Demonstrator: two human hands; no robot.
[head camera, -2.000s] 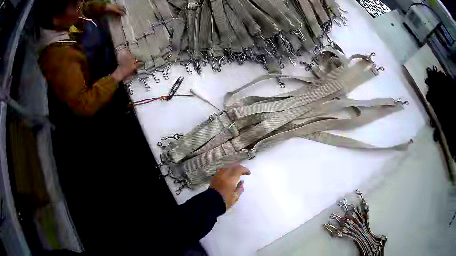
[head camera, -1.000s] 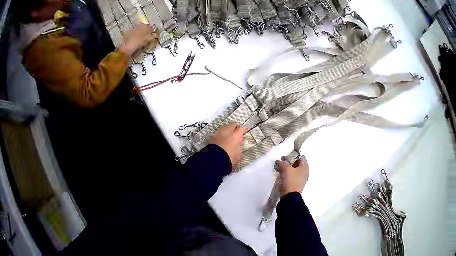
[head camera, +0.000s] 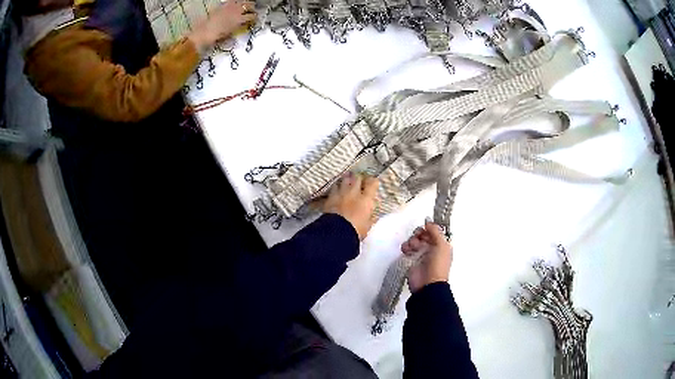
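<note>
Grey-beige webbing straps (head camera: 474, 96) lie side by side across the white table, with dark metal hooks at their ends and slider buckles partway along. My left hand (head camera: 354, 200) rests on the straps near their hooked left ends, fingers spread; whether it grips one cannot be told. My right hand (head camera: 429, 255) holds a single strap (head camera: 390, 287) close to the table's near side. That strap's hooked end (head camera: 379, 324) hangs toward me, and its other part runs up over the rest.
A strap bundle (head camera: 568, 326) lies at the lower right. A strap pile (head camera: 355, 11) is at the top. A person in a mustard jacket (head camera: 111, 78) reaches to straps at the upper left. A red cord (head camera: 222, 100) lies near them. Black pieces (head camera: 664, 96) are at the right edge.
My left hand came onto the straps, then shifted slightly right. My right hand came into view and holds a strap, now laid more upright over the others. The other person's hand moved up.
</note>
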